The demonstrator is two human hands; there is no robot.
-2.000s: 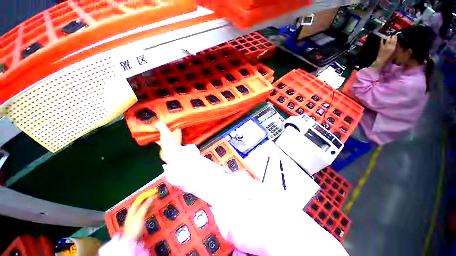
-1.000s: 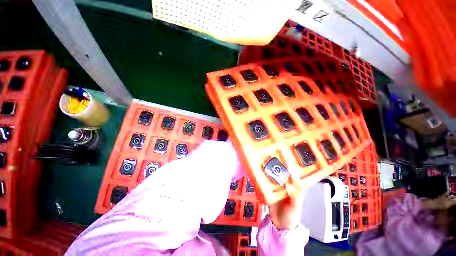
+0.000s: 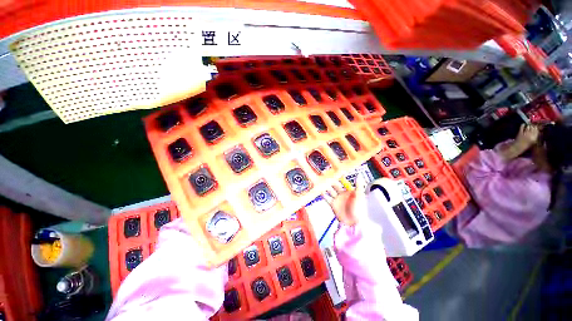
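A red-orange tray (image 3: 276, 164) with dark square modules in its pockets is raised and tilted towards me above the bench. Its near left module (image 3: 222, 226) shines silvery. My left sleeve (image 3: 164, 276) reaches under the tray's near left corner; the left hand itself is hidden. My right hand (image 3: 344, 199) is just below the tray's near right edge, fingers apart, one with a yellow tip; contact with the edge is unclear. Another filled tray (image 3: 285, 276) lies on the bench beneath, partly covered by the raised tray and my arms.
A white machine (image 3: 398, 216) and a filled tray (image 3: 417, 169) are at right. A tan cup (image 3: 74, 249) and small bottle (image 3: 70, 285) stand at left beside stacked trays (image 3: 15, 269). A dotted sheet (image 3: 106, 69) hangs from the shelf (image 3: 276, 39). A person in pink (image 3: 502, 194) is at far right.
The view has swung back right and up. The raised tray now lies farther left in view and less steeply. My right hand has moved from its near corner to beside its right part.
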